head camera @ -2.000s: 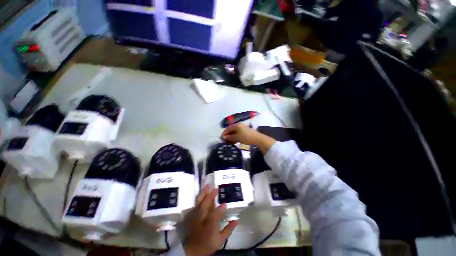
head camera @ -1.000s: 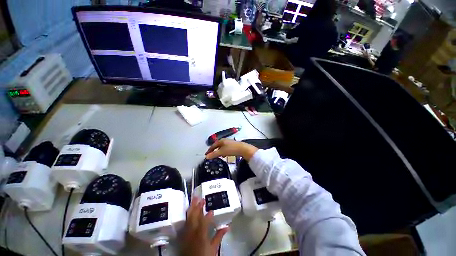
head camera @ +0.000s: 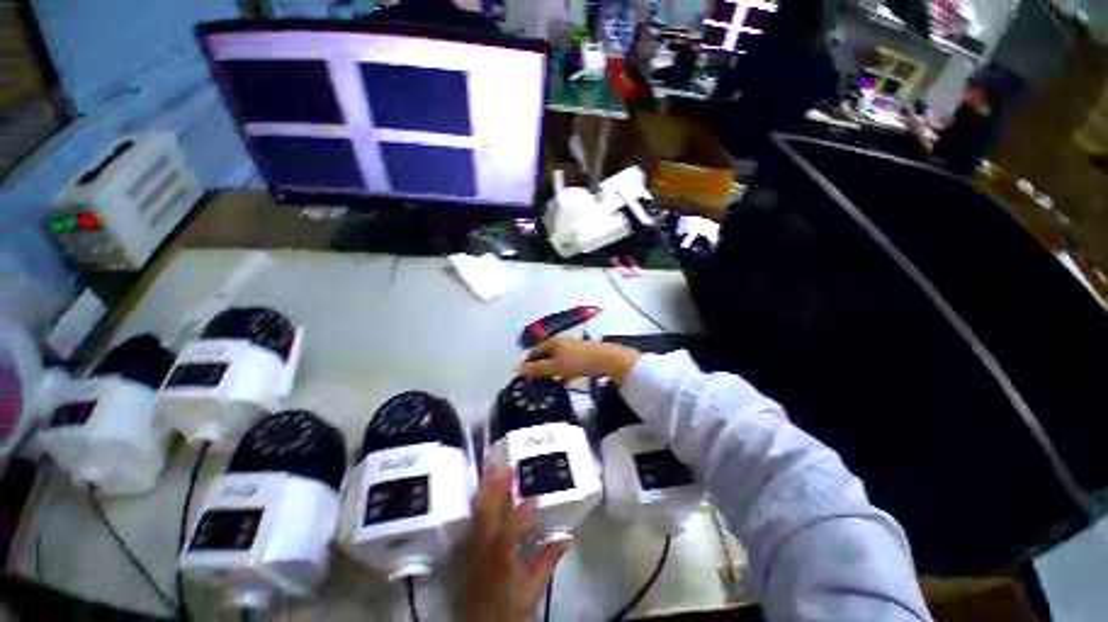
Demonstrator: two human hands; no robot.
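Observation:
Several white security cameras with round black heads lie on the bench, four of them in the front row. My left hand [head camera: 504, 547] is at the lower left of the third front camera [head camera: 543, 468], fingers along its side and thumb by its base. My right hand [head camera: 574, 360] is at the top of that camera's black head, fingers bunched; whether they pinch anything is hidden. My right sleeve partly covers the rightmost camera [head camera: 654, 474]. Black leads hang from the bases.
A monitor [head camera: 383, 116] with four dark panes stands behind the bench top [head camera: 365, 292]. A red and black utility knife [head camera: 559, 324] lies beyond my right hand. A large black bin [head camera: 899, 316] stands right. A bench power supply [head camera: 128, 201] is back left.
The view has tilted up since the oldest frame, then shifted slightly. Both hands stay at the same camera, my right at its head and my left at its lower side.

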